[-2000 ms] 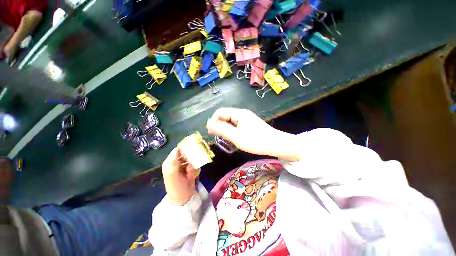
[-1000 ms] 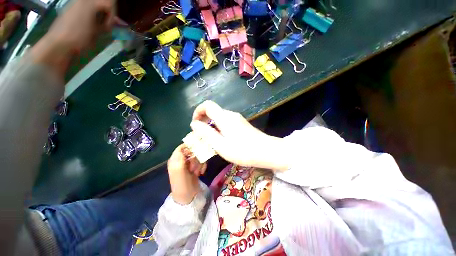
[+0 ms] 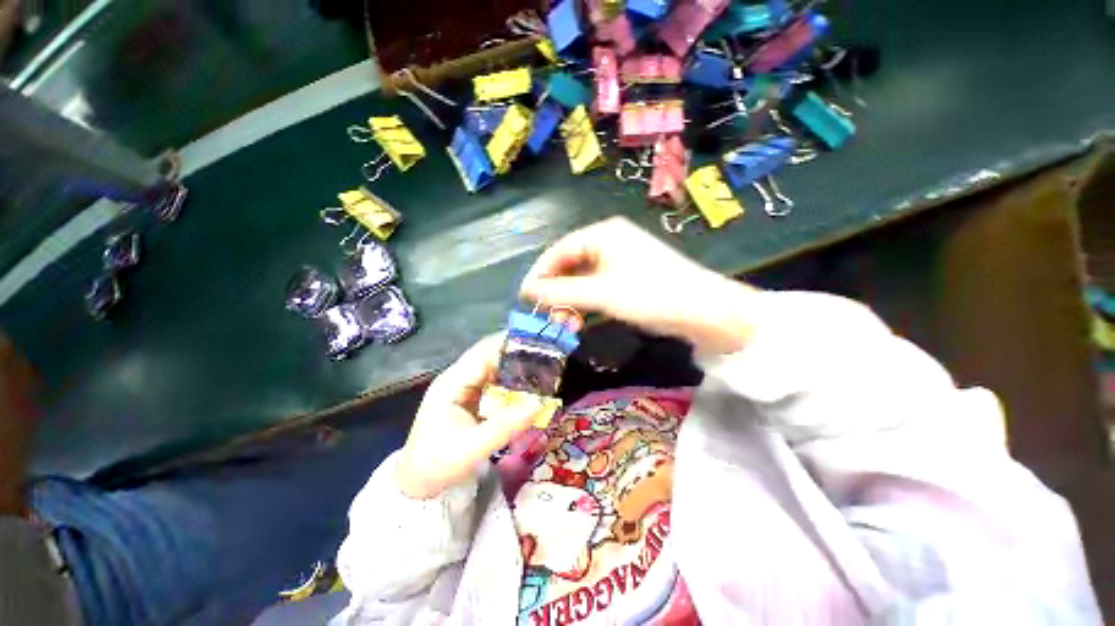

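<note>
A dark glossy housing [image 3: 532,369] is held over my lap, with a blue binder clip [image 3: 543,328] on its upper end and a yellow binder clip [image 3: 523,406] at its lower end. My left hand [image 3: 455,422] grips the housing and yellow clip from the lower left. My right hand [image 3: 624,279] has its fingertips at the blue clip's wire handles, pinching them. Several dark glossy housings [image 3: 367,300] with purple-white glare lie grouped on the green bench to the left. Two single yellow clips [image 3: 369,214] lie just above them.
A heap of coloured binder clips [image 3: 651,116] lies on the dark-green bench [image 3: 929,135], beside a brown box [image 3: 440,37]. More dark housings [image 3: 122,251] lie far left near a grey sleeve [image 3: 73,153]. A person's jeans [image 3: 196,538] show lower left. A cardboard box [image 3: 1094,208] is at the right edge.
The housing now shows between my hands with a blue clip at its top; before, mainly a yellow clip showed. The other person's arm has drawn back from across the left side.
</note>
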